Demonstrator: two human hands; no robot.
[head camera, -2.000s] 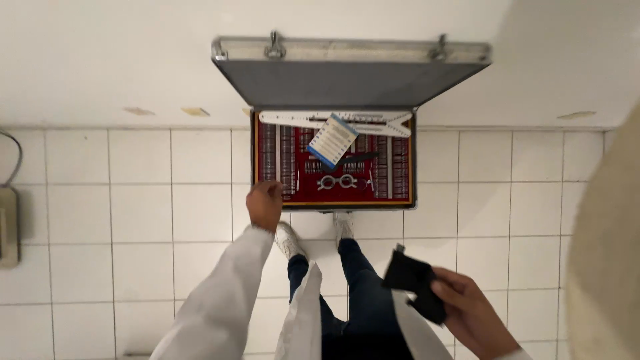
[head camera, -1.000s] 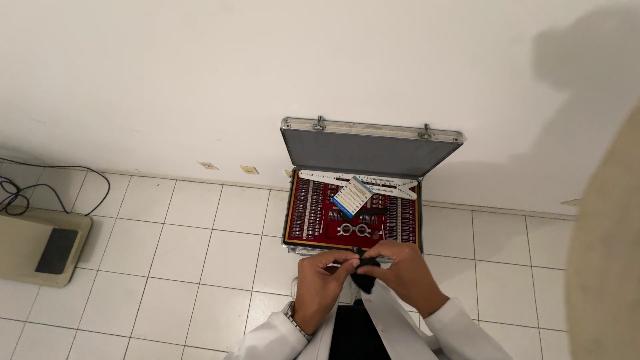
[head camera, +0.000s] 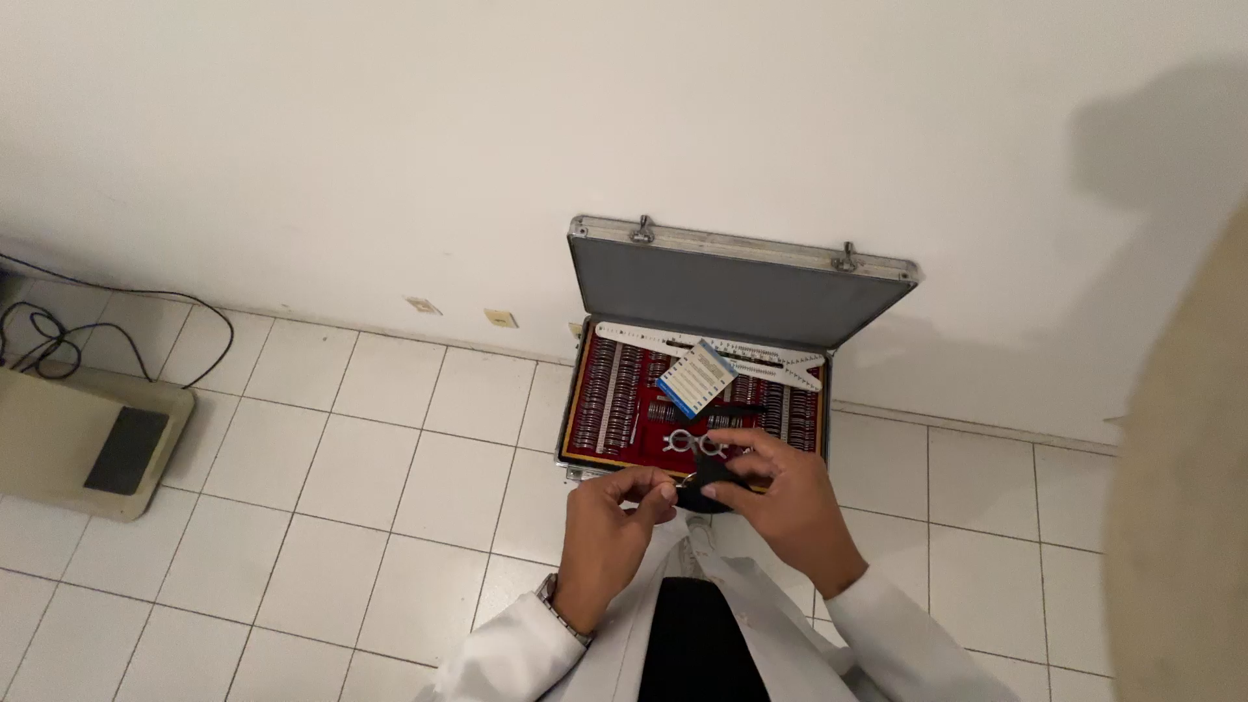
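My right hand (head camera: 780, 492) grips a black pouch (head camera: 704, 487) in front of my body. Close to its left side, my left hand (head camera: 619, 522) pinches something small and shiny, perhaps a ring or thin metal piece, too small to name. Beyond the hands an open trial lens case (head camera: 564, 429) holds rows of rimmed lenses (head camera: 611, 400) in a red lining. A metal trial frame (head camera: 694, 442) lies near the case's front edge, partly behind the pouch. Above it a printed card (head camera: 697, 378) rests tilted, touching a white ruler (head camera: 634, 338) with slanted ends.
The case's grey lid (head camera: 702, 283) stands raised near the white wall (head camera: 585, 117). A beige device (head camera: 58, 429) with a dark panel and black cable (head camera: 219, 341) sits on the tiled floor (head camera: 390, 487) at left. A large beige rounded surface (head camera: 1185, 487) fills the right edge.
My hands, apart two seconds ago with the black pouch in the right, have come together at the pouch in front of the case. The view has shifted, showing more wall.
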